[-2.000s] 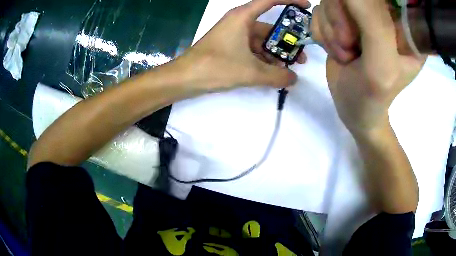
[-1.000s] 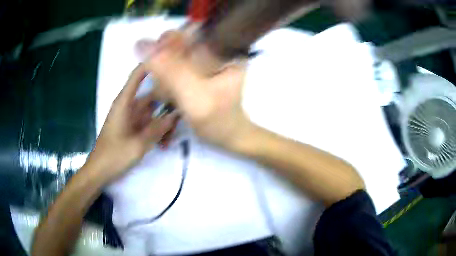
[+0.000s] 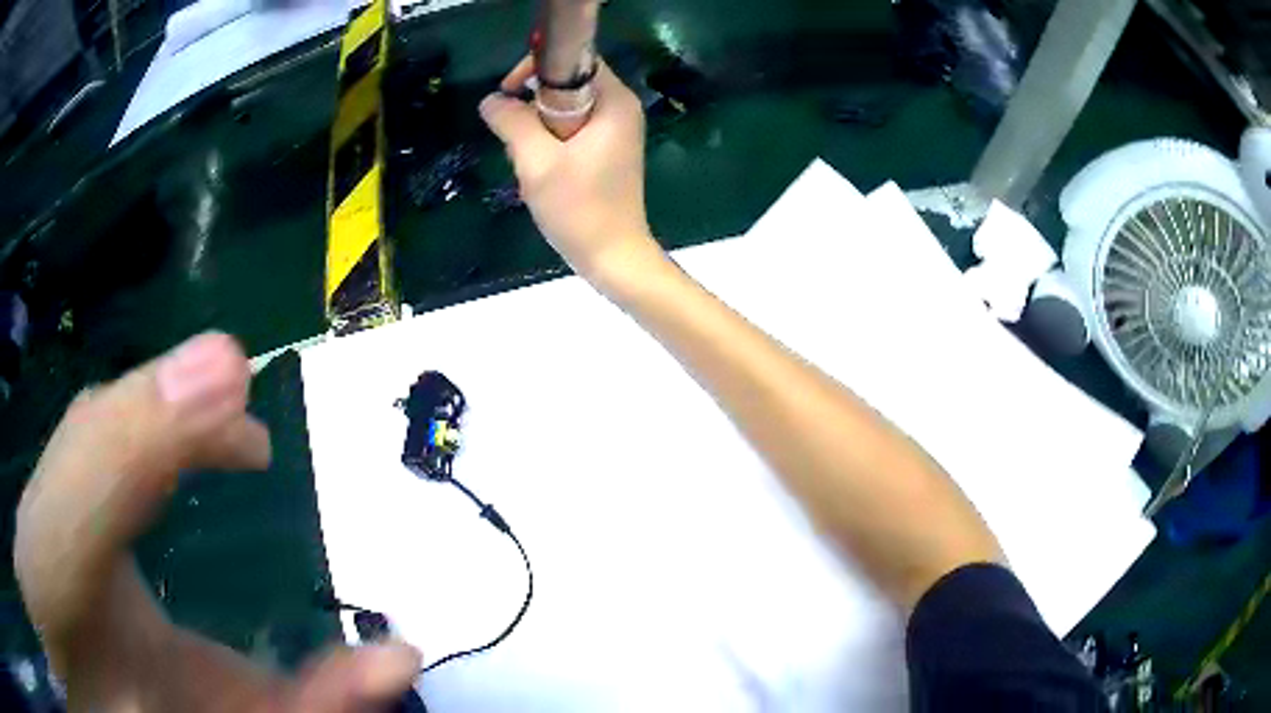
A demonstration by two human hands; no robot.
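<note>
The adapter circuit board point(image 3: 434, 426) lies on the white sheets point(image 3: 599, 404) with its yellow block showing. Its black cord point(image 3: 530, 574) curves from the strain relief toward a dark bundle at the near left edge of the sheets. My left hand point(image 3: 167, 557) is at the left, fingers apart and empty, away from the board. My right hand point(image 3: 583, 174) is stretched forward past the far edge of the sheets and grips a pale brownish cylinder point(image 3: 565, 56), probably a glue dispenser. Its far end is cut off by the top edge.
A yellow-black striped bar point(image 3: 358, 181) stands beyond the sheets. A white fan point(image 3: 1185, 307) is at the right, beside crumpled white tissue point(image 3: 1015, 251) and a pale metal post point(image 3: 1052, 105). Another white sheet point(image 3: 223, 59) lies at the far left. The surface beyond is dark green.
The board has left my left hand and lies on the sheets. My left hand has moved left and opened. My right hand has moved forward, away from the board, with the cylinder. The view has shifted.
</note>
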